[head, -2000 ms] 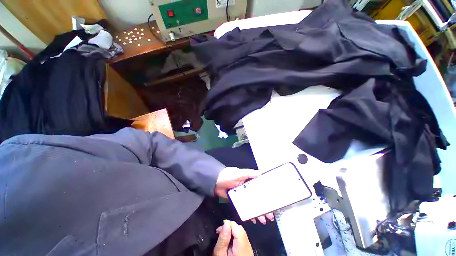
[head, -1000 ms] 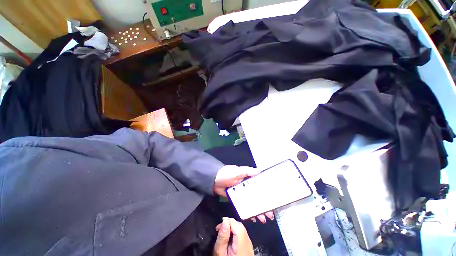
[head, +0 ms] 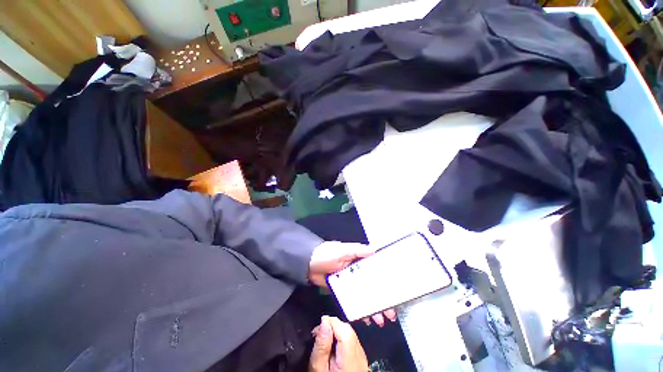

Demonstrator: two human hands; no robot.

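Note:
My left hand (head: pixel 338 263) holds a smartphone (head: pixel 390 277) from its left side, with fingertips showing below its lower edge. The phone has a bright white screen and a dark rim. My right hand (head: pixel 338 347) is at the bottom edge, partly cut off, with its fingers curled and nothing visible in it. Dark cloth (head: pixel 436 69) lies bunched over the white machine table (head: pixel 407 163), and a loose piece (head: pixel 494 178) hangs towards the machine. Neither hand touches this cloth.
The white machine (head: pixel 640 334) and a silvery metal plate (head: pixel 534 290) are at the lower right. More dark cloth (head: pixel 80 145) is piled at the left. A brown shelf (head: pixel 196 76) with small pale dots and a beige-green control box (head: pixel 262 22) stand behind.
The view has shifted slightly, so the table and cloth sit a little higher and further left. My left hand still holds the phone, and my right hand stays curled in nearly the same place.

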